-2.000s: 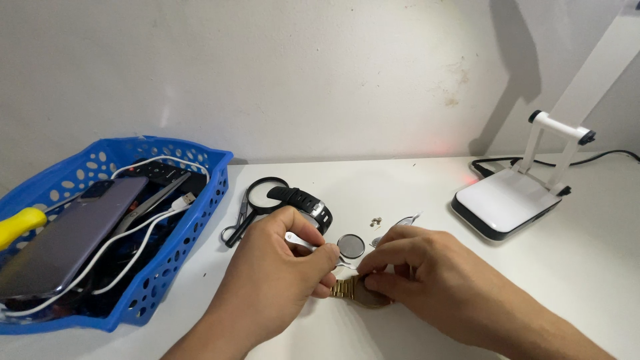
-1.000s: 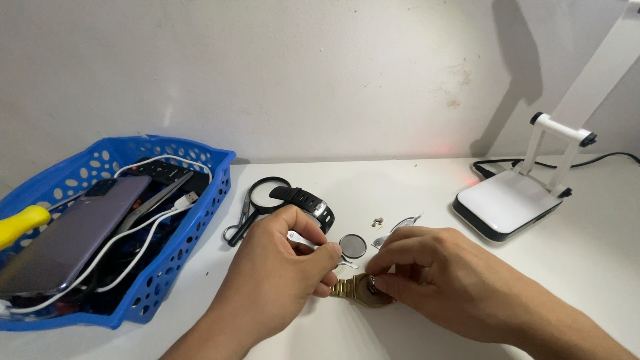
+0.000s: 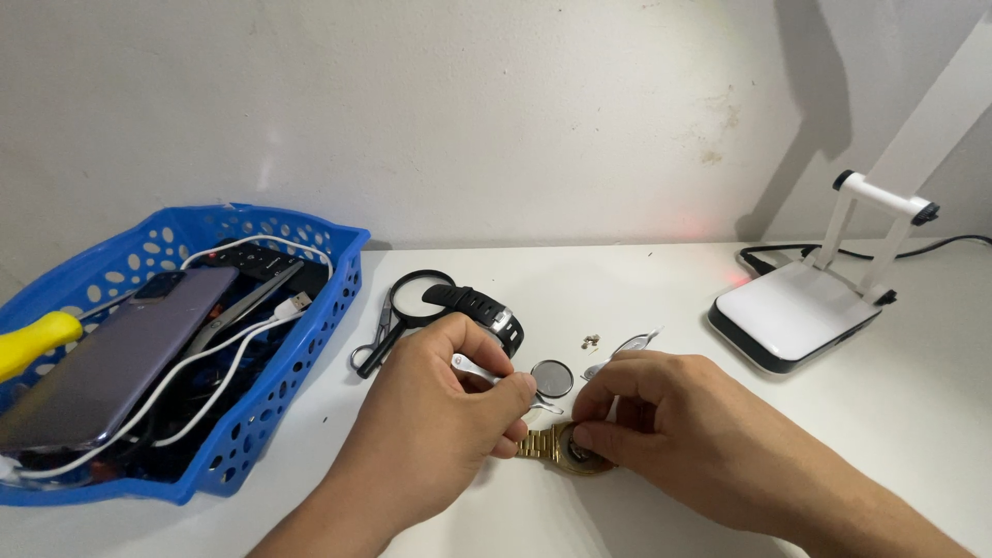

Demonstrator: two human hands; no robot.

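A gold-coloured wristwatch lies on the white table with its back open and inner parts partly showing. My left hand grips a small metal tool between thumb and forefinger, its flat tip just above the watch; the lower fingers are beside the bracelet. The thumb and forefinger of my right hand are at the watch case and cover part of it; whether they pinch a small part cannot be told. Behind the watch lies a round metal case back. Tiny parts and another metal tool lie beyond my right hand.
At left stands a blue plastic basket with a smartphone, a white USB cable and a yellow-handled screwdriver. A black magnifying glass, small scissors and a black-strapped watch lie behind my left hand. A white desk lamp base stands at right.
My right thumb and forefinger have shifted slightly over the watch case, and more of the watch shows than two seconds ago. My left hand has stayed nearly still with the metal tool.
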